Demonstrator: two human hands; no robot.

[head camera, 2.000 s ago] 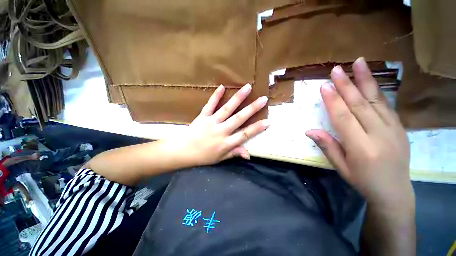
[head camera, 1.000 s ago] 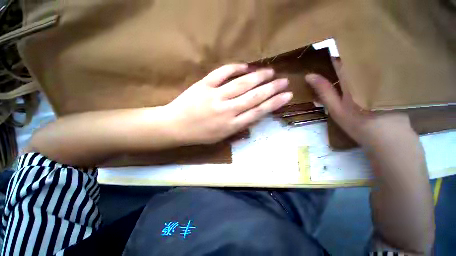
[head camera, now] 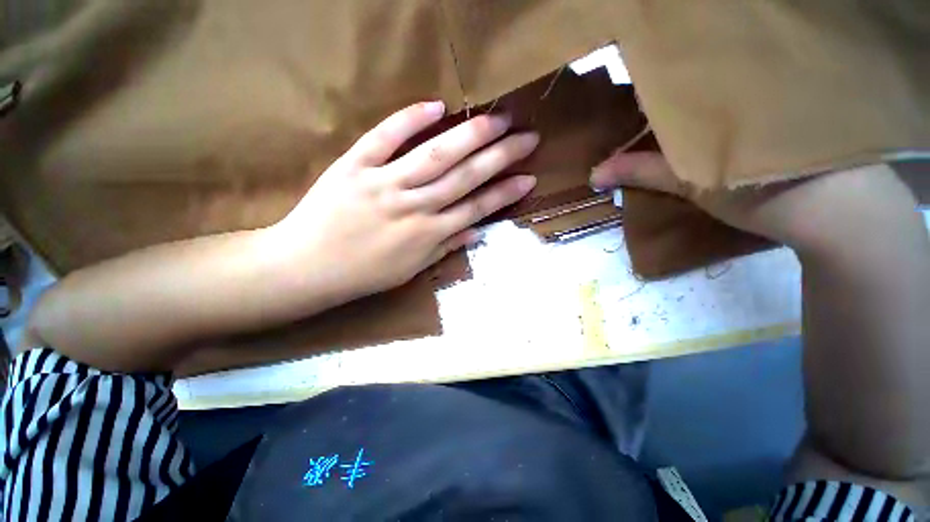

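A large tan-brown bag body panel (head camera: 245,112) covers most of the table. Its stepped cut-out shows darker brown layers (head camera: 571,122) and a white corner bit (head camera: 610,63). My left hand (head camera: 408,194) lies palm down on the panel beside the cut-out, fingers slightly apart, fingertips over the darker layers. My right hand (head camera: 704,189) is at the right edge of the cut-out, with the panel's right flap over part of it; its thumb shows on the darker layers. The other right fingers are hidden under the flap, so its grip cannot be told.
Lower brown panel edges (head camera: 398,321) lie on the white table (head camera: 520,326), which has a light yellowish front edge. A yellowish tape strip (head camera: 591,316) is stuck on the tabletop. Loose threads lie near the cut-out. A bit of strap shows at the far left.
A plain tan panel now covers the seamed one seen first. Since one second ago, the panel and my left hand have shifted left and slightly up; my right hand is further under the flap.
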